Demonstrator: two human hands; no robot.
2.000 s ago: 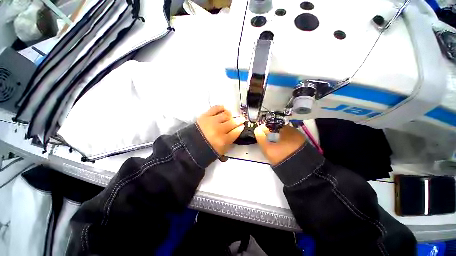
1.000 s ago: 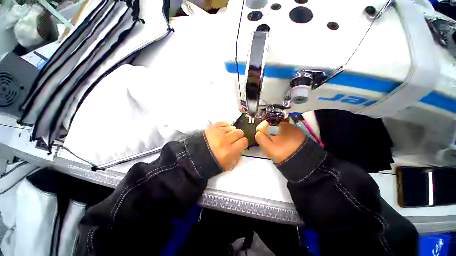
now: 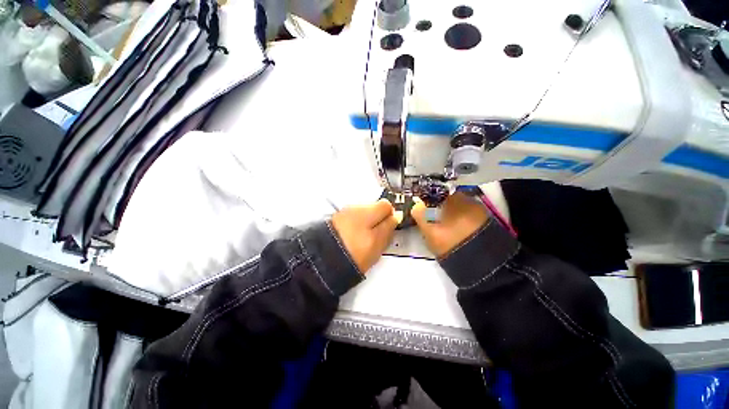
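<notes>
A small black fabric piece lies under the presser foot of the white sewing machine. My left hand holds its left side with the fingertips close to the needle area. My right hand holds its right side, partly hidden behind the metal parts of the machine head. A large white garment panel with a thin black edge spreads left of the needle, and its lower edge hangs near my left sleeve. The exact needle position is too small to tell.
A bundle of panels lies fanned at the left, beside a grey vented device. A stack of black pieces lies right of the needle. A mobile phone is at far right. Panels hang below the table edge.
The black piece, more exposed one second ago, is now largely covered by my fingertips. My left hand has moved up and right toward the presser foot. The white panel's lower edge has shifted slightly down.
</notes>
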